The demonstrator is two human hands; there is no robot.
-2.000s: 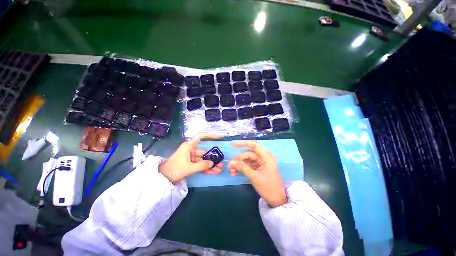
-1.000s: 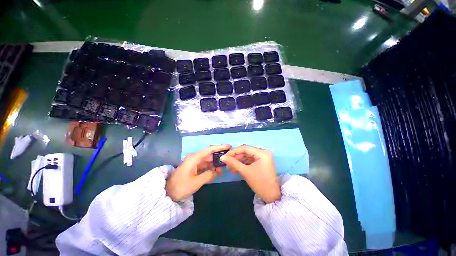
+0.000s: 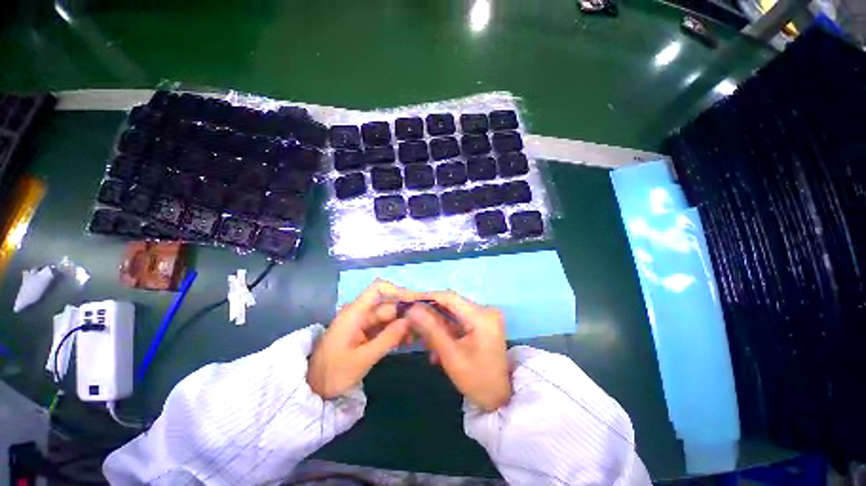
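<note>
A small black watch-like unit (image 3: 404, 308) is held between both hands, mostly hidden by the fingers. My left hand (image 3: 357, 344) grips it from the left. My right hand (image 3: 467, 349) is on its right side, thumb and fingers closed around its edge. Both hands are over the front edge of the light-blue film (image 3: 532, 296). Behind it lies a clear blister tray (image 3: 366, 233) with rows of black squares and bare spots in its front rows.
A darker, packed blister tray (image 3: 204, 176) lies left. A brown-orange block (image 3: 154, 265), blue rod (image 3: 167, 325) and white power strip (image 3: 105, 351) are at left. Spare blue film (image 3: 679, 304) and a tall black tray stack (image 3: 798, 247) stand right. The green belt (image 3: 313, 47) runs behind.
Two seconds ago my left hand held the unit, glossy face showing, with my right hand apart. My right hand has since closed onto it, and the unit is now tilted and more hidden.
</note>
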